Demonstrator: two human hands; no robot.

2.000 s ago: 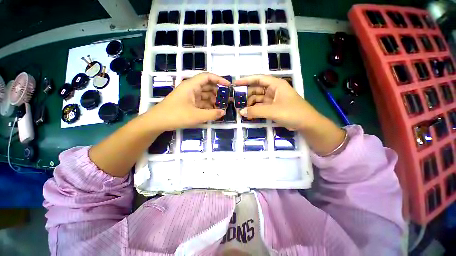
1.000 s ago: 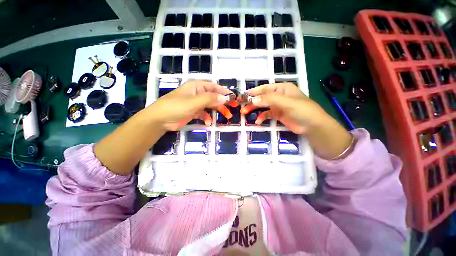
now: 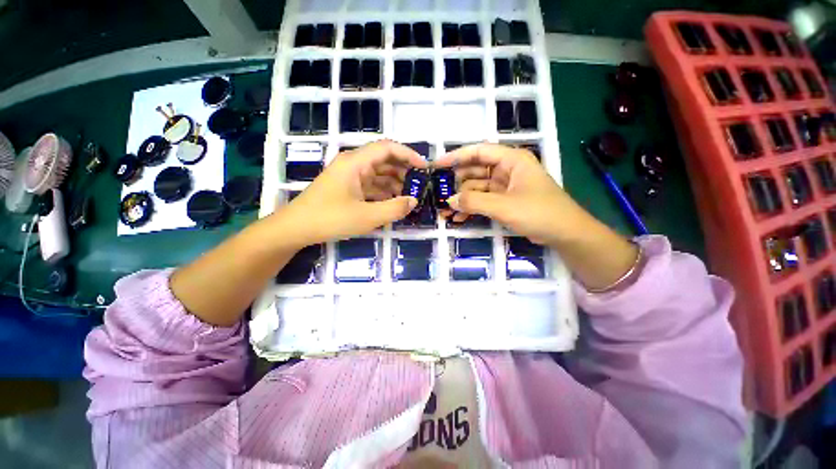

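Note:
My left hand (image 3: 367, 190) holds a dark glossy watch body (image 3: 414, 186) between thumb and fingers. My right hand (image 3: 495, 188) holds a second one (image 3: 445, 186) close beside it. Both faces point up and show small bluish-white marks; lit screen or reflection is unclear. The hands are above the middle of the white compartment tray (image 3: 417, 321) and hide some of its cells. Most visible cells hold two dark units side by side. Two neighbouring cells in the third row and the front row of cells are empty.
The tilted red compartment tray (image 3: 765, 362) stands at right. A blue pen (image 3: 619, 194) and dark red round pieces (image 3: 610, 147) lie between the trays. At left are round black parts (image 3: 172, 184) on and beside white paper (image 3: 147, 99), and a pink-white handheld fan (image 3: 49, 161).
One second ago both units were tipped edge-on, with orange light on the fingers. Now their faces are turned up with bluish-white marks, and the orange light is gone.

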